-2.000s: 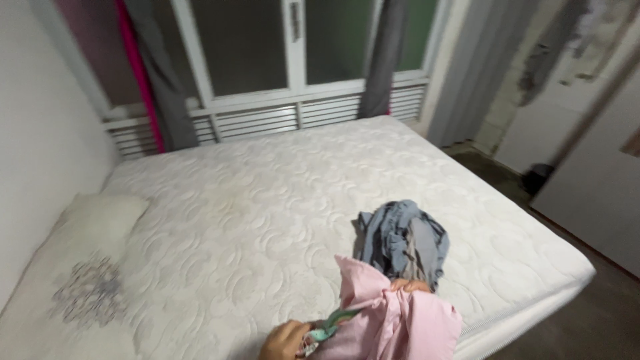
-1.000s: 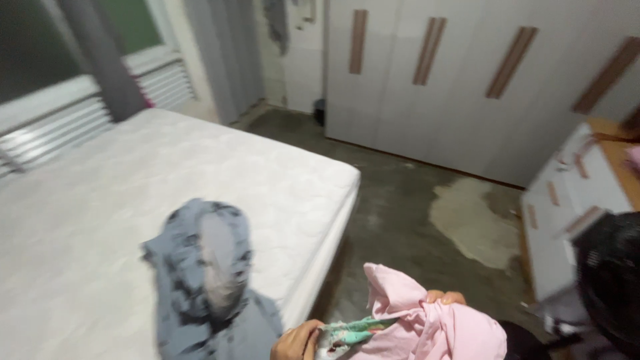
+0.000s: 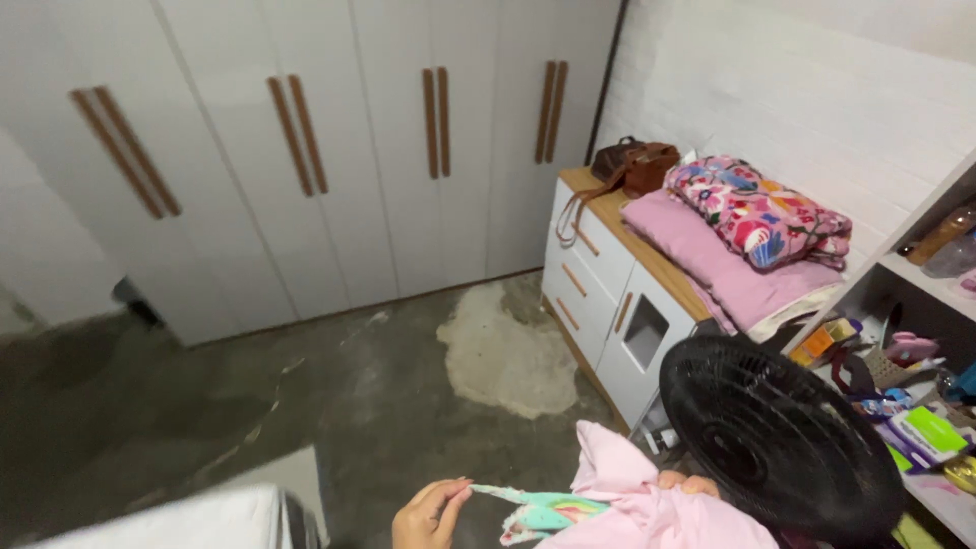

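At the bottom of the view, my left hand [image 3: 433, 512] pinches the end of a turquoise patterned cloth [image 3: 545, 512] between thumb and fingers. The rest of that cloth runs into a bunched pink cloth [image 3: 656, 511]. My right hand [image 3: 688, 483] grips the pink cloth from behind, so that only some fingers show above it. Just right of this hand stands a black round fan [image 3: 778, 442].
A white wardrobe [image 3: 381, 229] with brown handles spans the back. A white cabinet [image 3: 587, 305] bears a brown bag [image 3: 648, 169], folded pink bedding [image 3: 709, 252] and a floral bundle [image 3: 762, 210]. Cluttered shelves [image 3: 926, 286] stand right. A mattress corner [image 3: 206, 522] shows lower left.
The view has swung far to the right, from the bed to the wardrobe and cabinet. The grey-blue clothing on the mattress has left the view. Both hands still hold the cloths.
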